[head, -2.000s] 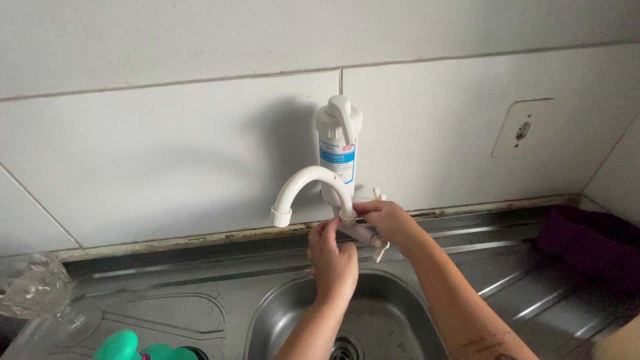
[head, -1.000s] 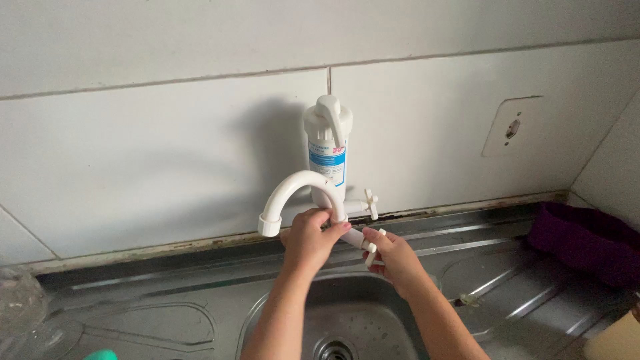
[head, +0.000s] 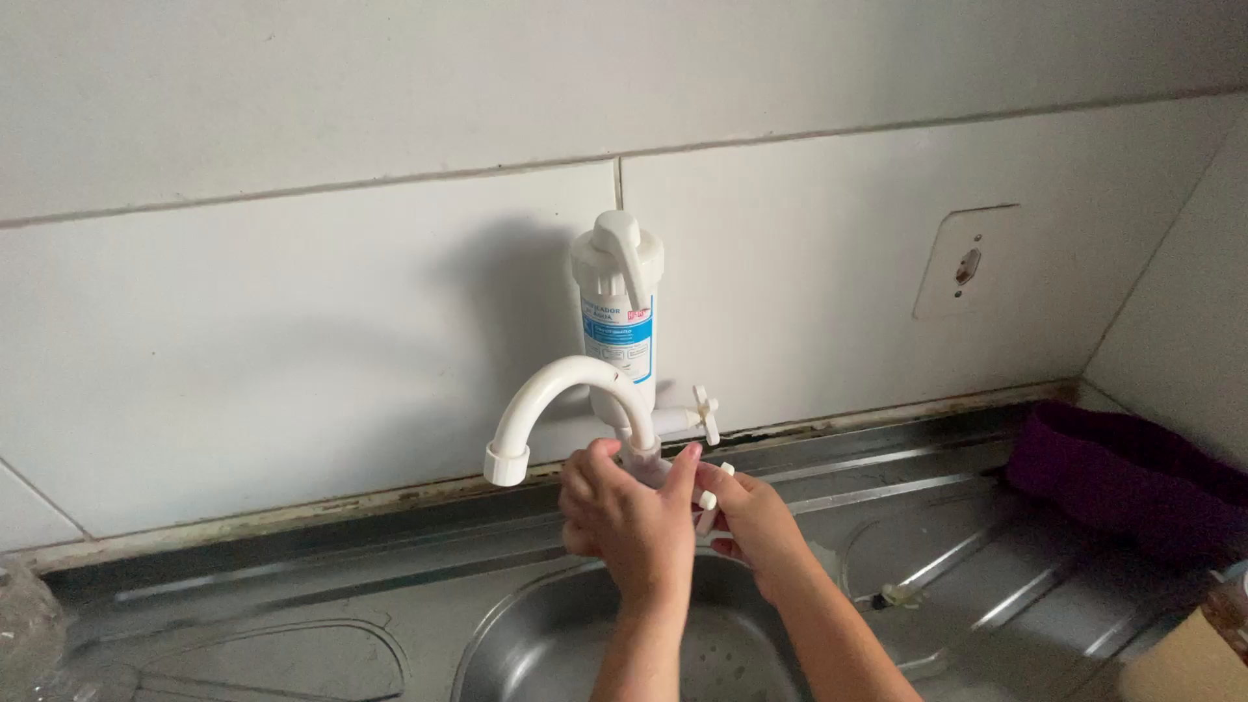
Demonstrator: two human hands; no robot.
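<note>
A white plastic faucet with a curved spout (head: 570,370) stands at the back of a steel sink (head: 487,624), its outlet pointing down to the left. Behind the spout rises a white water filter cartridge (head: 619,322) with a blue-banded label and a lever on top. My left hand (head: 634,517) is around the base of the faucet body, just under the spout. With the fingers of my right hand (head: 756,517) I grip the front cross handle (head: 709,499) of the faucet. A second cross handle (head: 706,415) sits behind, on the pipe beside the filter.
At the right, a purple fabric item (head: 1092,478) lies on the ribbed drainboard, near small debris (head: 892,595). Clear crumpled plastic (head: 24,624) is at the left edge. A wall outlet (head: 965,263) is on the tiles. Part of a beige container (head: 1189,653) shows at bottom right.
My right hand has gone from the faucet's back right side to its front handle. My left hand stays by the faucet base with its grip shifted. The front handle has come into plain view.
</note>
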